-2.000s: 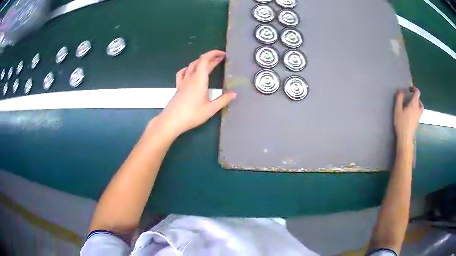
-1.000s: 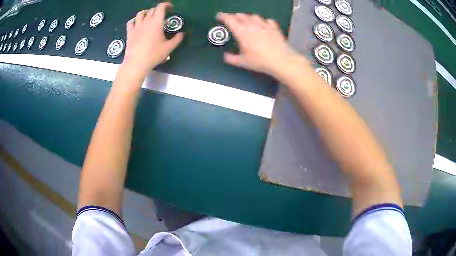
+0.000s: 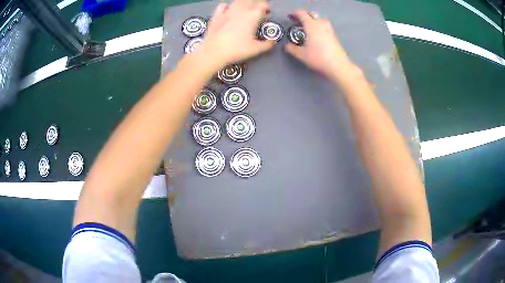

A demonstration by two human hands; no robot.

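The grey-brown loading board (image 3: 310, 182) lies on the green belt in front of me. Two columns of silver and black speaker drivers (image 3: 241, 127) stand on its left part, some with green centres; my left forearm and hand cover some. My left hand (image 3: 235, 30) is at the board's far part, its fingers and thumb on a speaker driver (image 3: 271, 31). My right hand (image 3: 318, 44) is just right of it, fingers and thumb around another speaker driver (image 3: 297, 35). Both discs are at the board surface, side by side with a small gap.
The green conveyor belt (image 3: 111, 110) with white lines runs under the board. More speaker drivers (image 3: 76, 164) stand in two rows on it at the left. A dark metal post with a bracket (image 3: 86, 54) and a blue object (image 3: 104, 6) are at the upper left.
Both hands have moved from the belt left of the board to over its far part, now with a disc each. The board appears further left and more central in the view.
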